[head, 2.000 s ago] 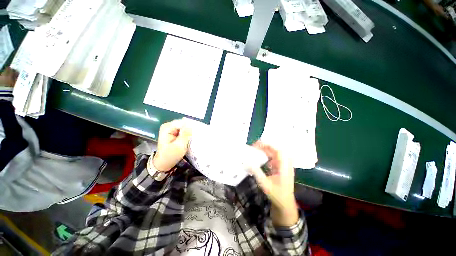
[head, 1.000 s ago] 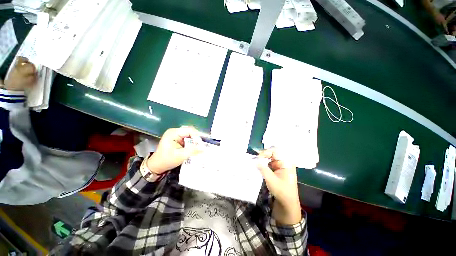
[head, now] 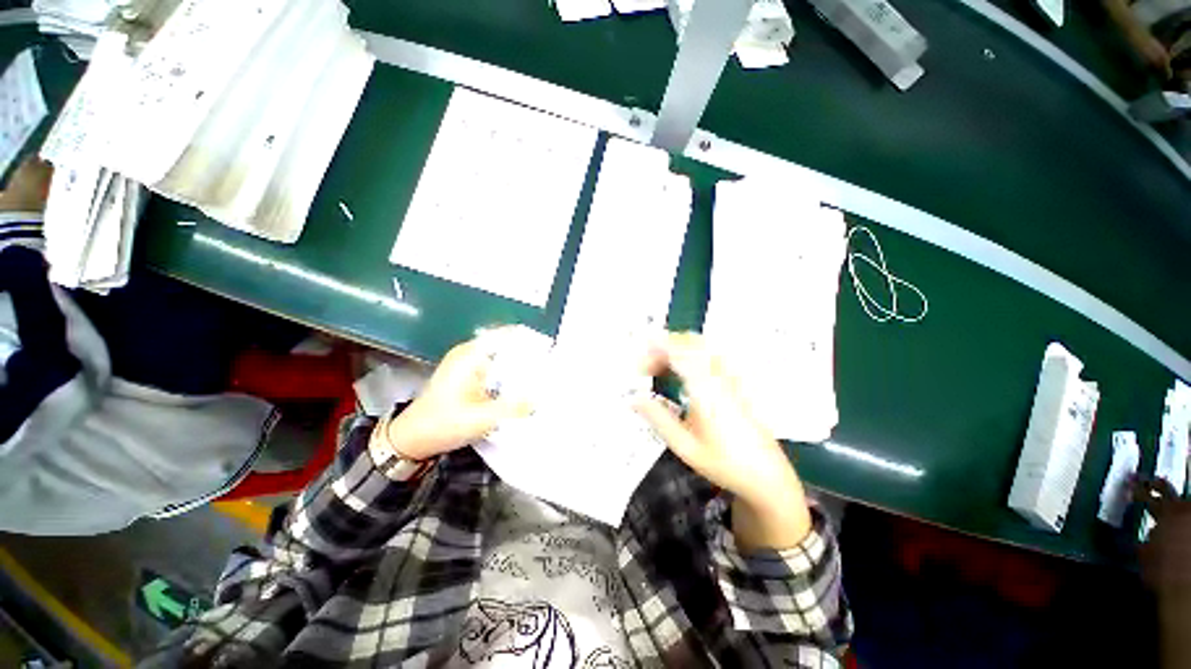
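Observation:
A thin white label sheet (head: 575,457) hangs low before my lap, bent. My left hand (head: 460,403) is closed on its left edge. My right hand (head: 705,416) is over the near end of the white flat carton stack (head: 627,248), thumb and fingers bent; whether it holds a tiny label is too blurred to tell. The sheet's upper part overlaps the stack's near end, and their border is hard to see. A second, looser white carton stack (head: 773,307) lies to the right.
Square-cornered white sheets (head: 496,196) lie left of the stack. Thick fanned carton piles (head: 248,118) are far left. A rubber band (head: 886,277) and erected boxes (head: 1055,438) are right. A metal post (head: 699,72) rises from the rail. Neighbours' hands show at both edges.
My right hand has let go of the sheet's right side and moved up over the carton stack's near end. The sheet has turned and bent. A neighbour's hand has appeared at far right.

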